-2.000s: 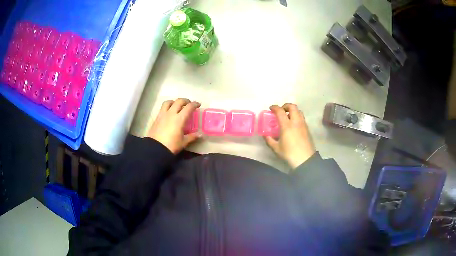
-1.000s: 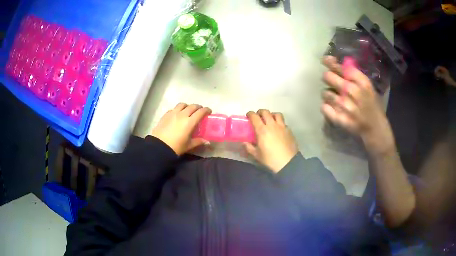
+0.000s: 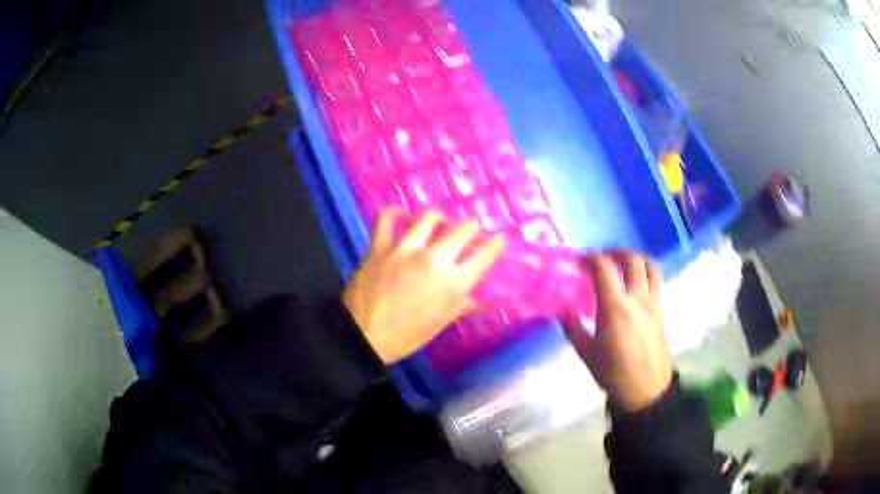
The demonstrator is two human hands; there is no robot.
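A blue packing tote (image 3: 540, 82) holds rows of pink moulded parts (image 3: 410, 121). My left hand (image 3: 415, 285) and my right hand (image 3: 622, 323) hold a short row of pink moulded parts (image 3: 536, 280) between them, over the tote's near end. The row is blurred, so I cannot tell how many parts are in it or whether it touches the parts beneath. My fingers cover both ends of the row.
A white film roll (image 3: 550, 391) lies along the tote's near side. The green bottle (image 3: 726, 397), a flat black rectangle (image 3: 757, 307) and black objects with an orange-red piece are at the right. A second blue container (image 3: 709, 178) stands beyond the tote. Yellow-black tape marks the floor.
The view has swung left to the tote. Both hands have carried the row of pink parts from the bench to over the tote. The other person's hand is out of view.
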